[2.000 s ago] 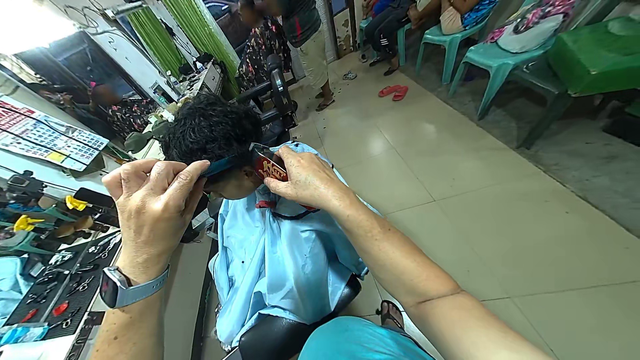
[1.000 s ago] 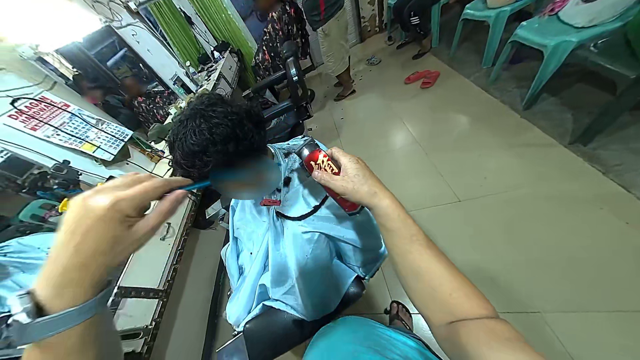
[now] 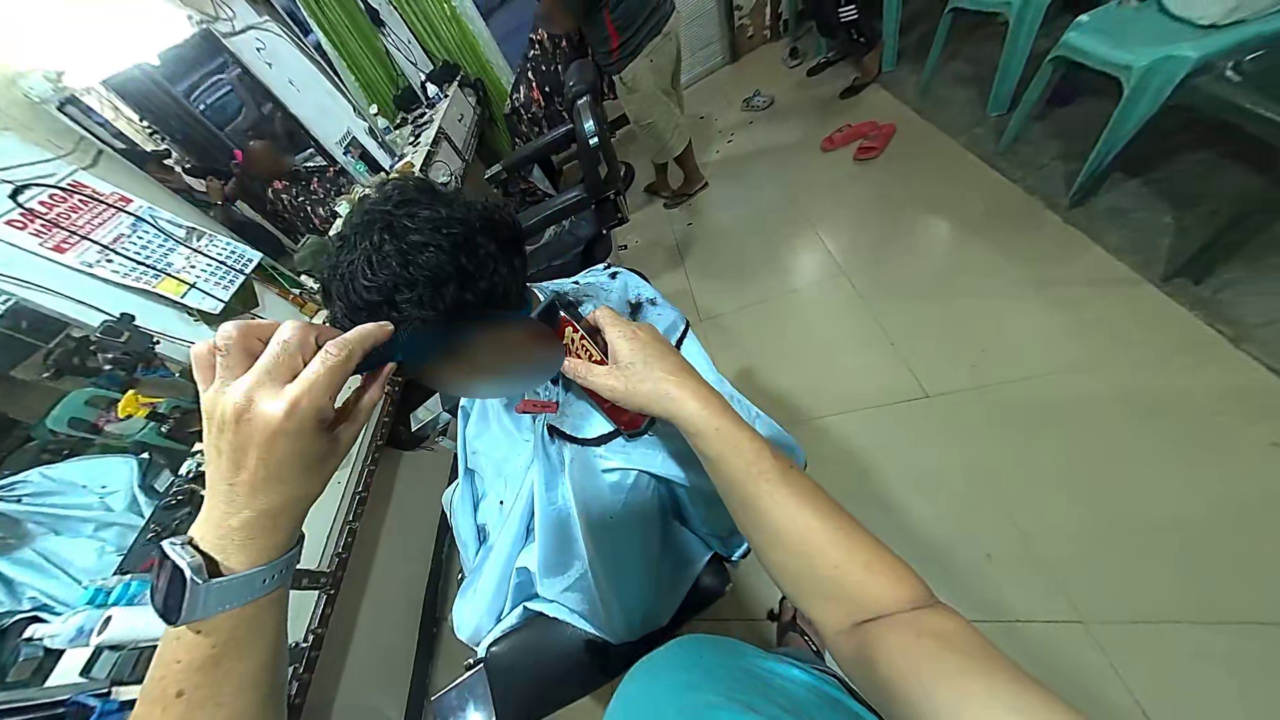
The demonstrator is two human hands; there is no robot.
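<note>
A seated person with curly black hair (image 3: 425,255) wears a light-blue barber's cape (image 3: 590,530), with cut hair on its shoulder. My left hand (image 3: 285,400), with a grey-banded watch (image 3: 225,585) on the wrist, pinches a dark blue comb (image 3: 385,352) at the front of that head. My right hand (image 3: 640,365) is closed round a red and black hair clipper (image 3: 620,412); its dark head end lies beside the person's head, near the neck. A small red clip (image 3: 537,407) sits on the cape below the face.
A counter edge (image 3: 345,540) runs along the left, below a mirror. Behind the seated person stand a black barber chair (image 3: 585,160) and people. Red slippers (image 3: 858,138) lie on the tiled floor; green plastic chairs (image 3: 1140,70) stand at the upper right.
The clipper has moved from beside the head, over the shoulder, one second ago to close against the head's side. My left hand is more upright, still on the comb.
</note>
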